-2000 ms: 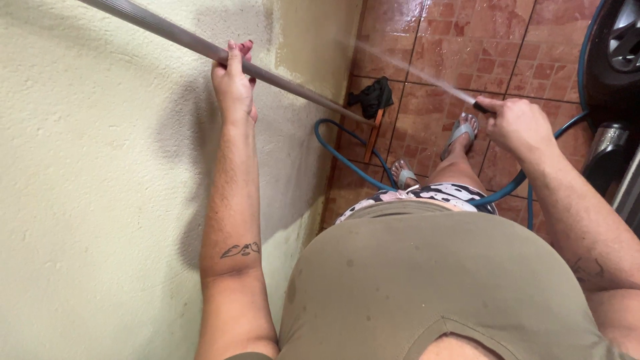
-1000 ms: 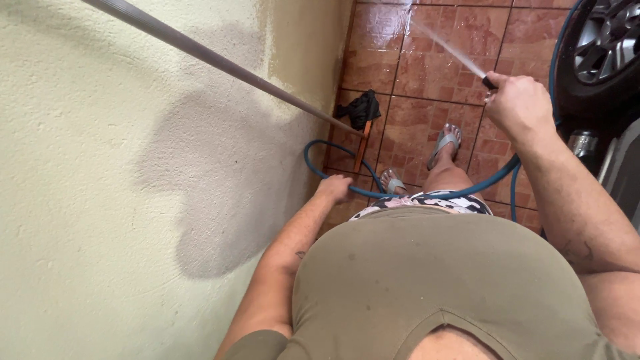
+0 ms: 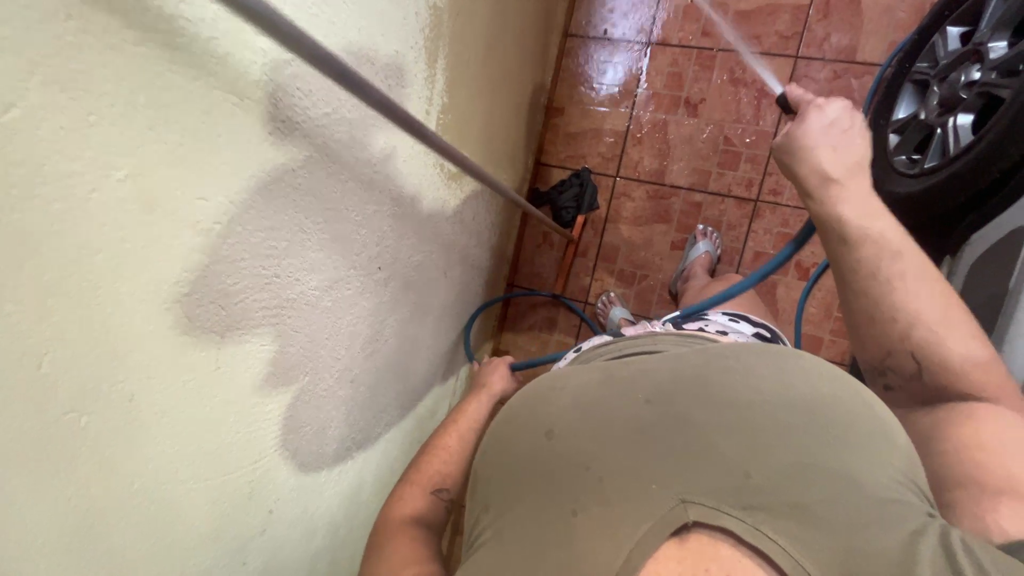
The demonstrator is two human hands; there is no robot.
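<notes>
My right hand [image 3: 828,148] grips the dark nozzle [image 3: 786,102] of a blue hose [image 3: 748,280], and a jet of water sprays from it toward the upper left. Low by the wall, my left hand [image 3: 494,378] is closed around a lower stretch of the same hose, near a loop of it. A long metal pole [image 3: 384,104] leans along the wall. Its lower end meets an orange squeegee or broom head [image 3: 569,256] on the floor, with a bunched black cloth [image 3: 572,196] at one end.
On the left stands a pale textured wall [image 3: 104,320] with a large damp-looking grey patch [image 3: 344,296]. Wet reddish floor tiles [image 3: 680,144] lie ahead, under my sandalled feet [image 3: 696,256]. A car wheel [image 3: 952,88] is close on the right.
My left hand has let go of the metal pole and moved down to the hose beside the wall. My right hand keeps hold of the spraying nozzle.
</notes>
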